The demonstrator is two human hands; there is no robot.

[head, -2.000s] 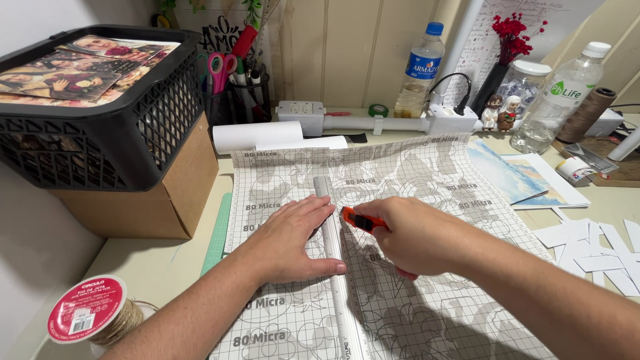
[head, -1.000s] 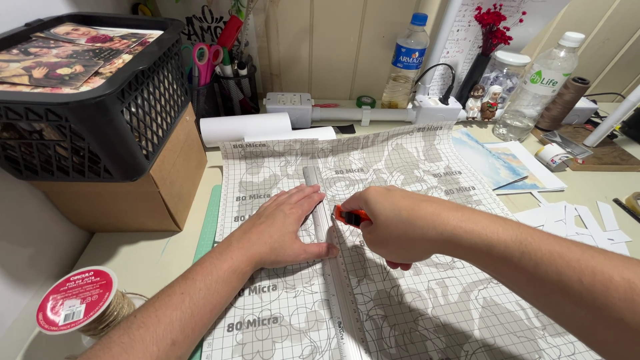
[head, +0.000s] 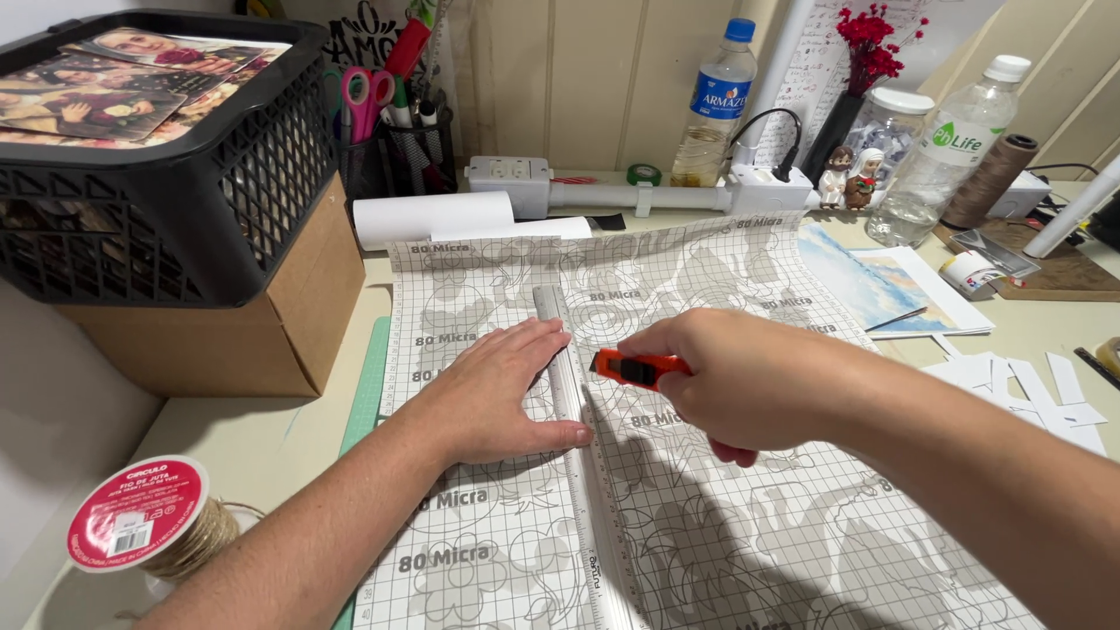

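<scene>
A metal ruler [head: 584,490] lies lengthwise on a large gridded sheet of film backing paper [head: 752,516], which bears printed writing and shows a floral pattern. My left hand [head: 499,398] is spread flat, its fingertips and thumb pressing the ruler and its palm over the sheet. In my right hand [head: 726,376] is an orange box cutter [head: 643,369], its short blade pointing left beside the ruler's right edge. Whether the blade touches the sheet cannot be told. The green cutting mat [head: 366,385] shows along the sheet's left side, and the sheet's far edge curls up.
A black plastic basket [head: 289,166] with photo prints stands on a cardboard box [head: 302,306] at left. Nearer is a jute twine spool [head: 140,516]. White paper rolls [head: 433,217], a power strip [head: 509,175] and bottles [head: 949,149] line the back; paper strips [head: 1015,385] lie right.
Both hands hold the ruler and box cutter as before. Between the earlier frames, the cutter shifted slightly relative to the left hand; the view has also shifted a little.
</scene>
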